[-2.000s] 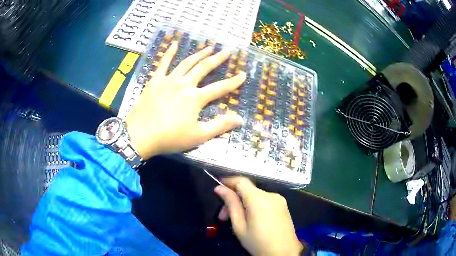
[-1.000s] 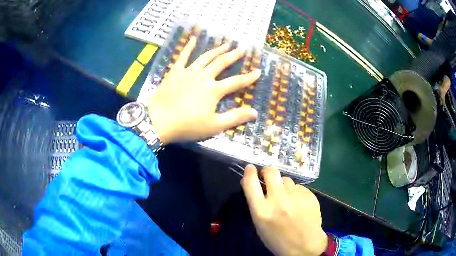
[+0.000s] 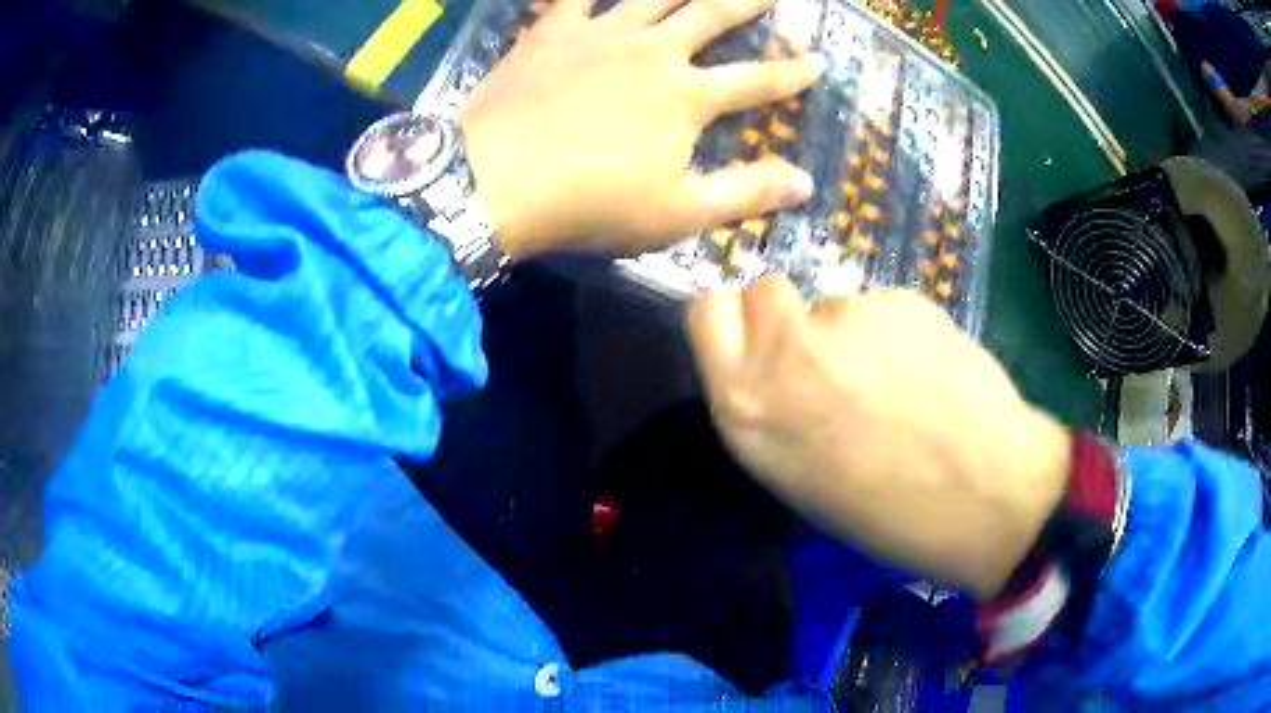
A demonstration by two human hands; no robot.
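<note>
A clear tray with rows of small orange-and-dark parts lies at the bench's near edge, its far end cut off by the frame. My left hand, with a watch at the wrist, lies flat on the tray's left part with fingers spread, hiding the parts under it. My right hand is at the tray's near edge, back of the hand up and slightly blurred, its fingertips at the rim. It covers part of the near side. Whether it holds anything now is hidden.
A black fan with a round grille stands right, beside a tan funnel. A pale roll is below. Orange scraps lie beyond the tray. Yellow tape marks the bench edge. Trays sit low left. Another person's arm shows top right.
The view has shifted, so the tray sits higher in the picture and the white sheet is out of view. My right hand has turned inward over the near edge; the thin metal tool no longer shows.
</note>
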